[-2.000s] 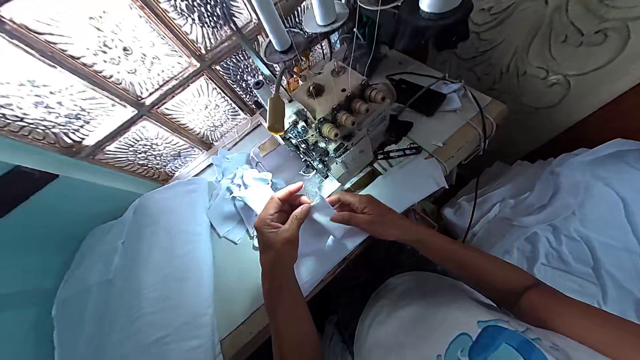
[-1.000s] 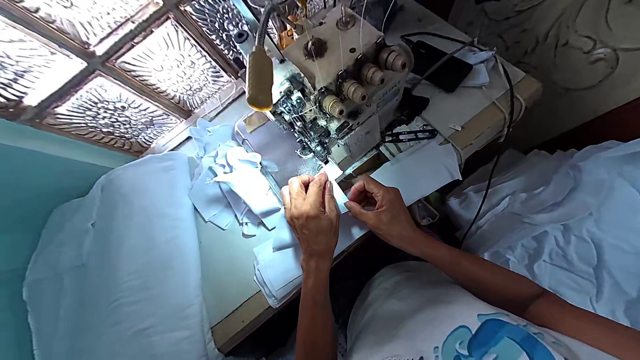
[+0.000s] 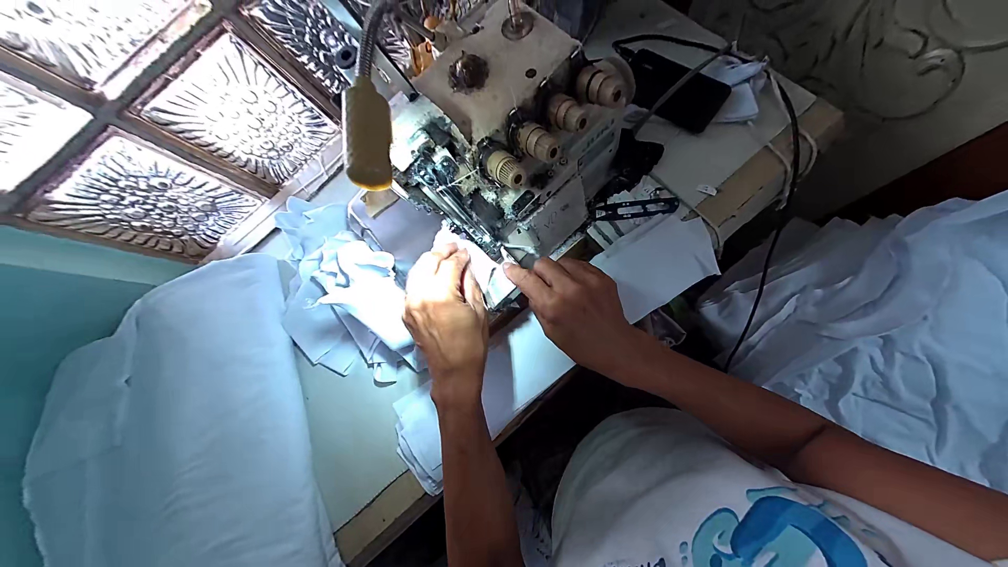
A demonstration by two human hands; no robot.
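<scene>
An overlock sewing machine (image 3: 512,118) with several thread tension dials stands on the table. My left hand (image 3: 449,315) presses on a small white fabric piece (image 3: 482,272) in front of the needle area, fingers bent down over it. To its right, my right hand (image 3: 571,307) pinches the right edge of that piece between thumb and forefinger, close to the machine's front. The needle and presser foot are hard to make out. A heap of pale cut fabric pieces (image 3: 346,291) lies left of my left hand, and a flat stack of white pieces (image 3: 421,441) lies below it.
A large roll of white fabric (image 3: 213,394) fills the table's left side. A lamp (image 3: 368,142) hangs by the machine head. A black phone (image 3: 681,88), tweezers (image 3: 636,209) and a cable (image 3: 768,268) are at the right. White cloth (image 3: 882,331) is heaped beyond the table edge.
Two seconds ago my hands held the piece up before the machine; now both are lower against it, my left hand palm down. The view has moved closer to the machine.
</scene>
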